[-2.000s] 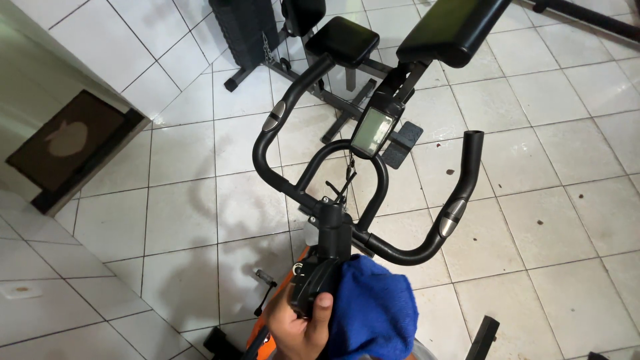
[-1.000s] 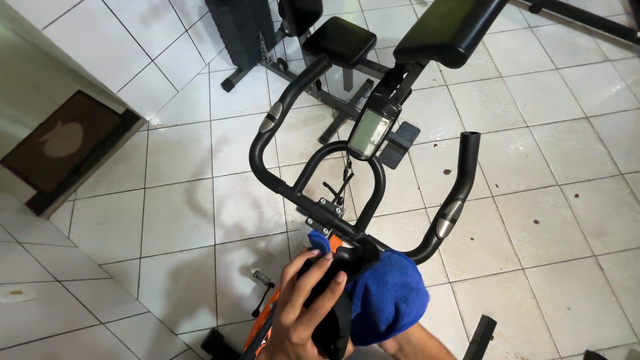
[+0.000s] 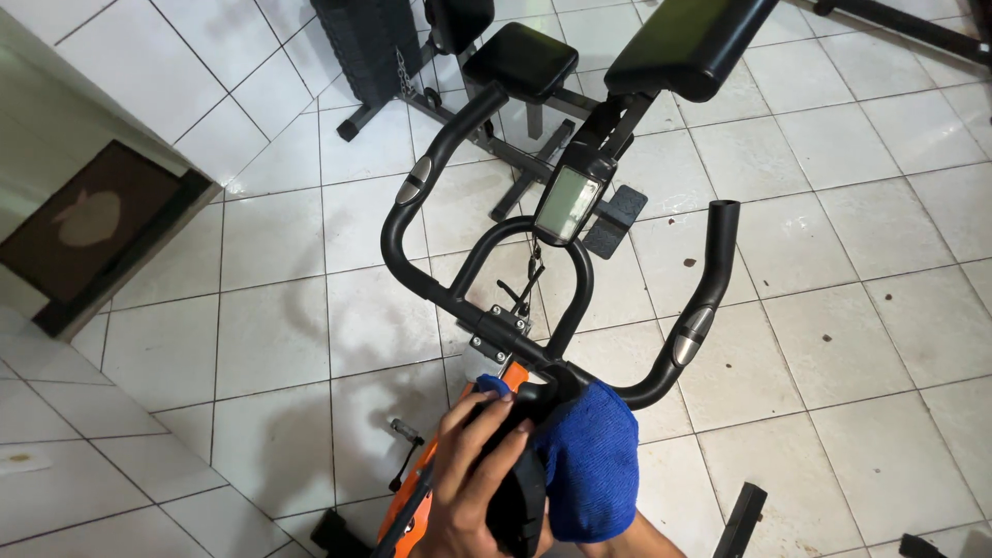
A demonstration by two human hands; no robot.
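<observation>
The black handlebar [image 3: 411,267] of an exercise bike, with a grey display [image 3: 570,201], stands over the bike's orange frame [image 3: 407,511]. Just below its clamp, my left hand [image 3: 473,473] grips a black part [image 3: 519,488] that looks like the bike's saddle, fingers wrapped over its side. A blue cloth [image 3: 593,465] covers most of my right hand [image 3: 635,539], which presses the cloth against the right side of that part. A corner of blue cloth also shows by my left fingertips. The right fingers are hidden under the cloth.
Ahead stands a weight bench with black padded seats [image 3: 523,62] and a footplate [image 3: 616,221]. A dark doormat [image 3: 93,221] lies at the left by the tiled wall [image 3: 62,426]. Black metal feet [image 3: 740,519] show at the bottom edge. Small debris dots the tiled floor [image 3: 845,341].
Two seconds ago one hand held the black part from the left beside the cloth. The left fingers now spread over it, and the right forearm has come into view behind the cloth.
</observation>
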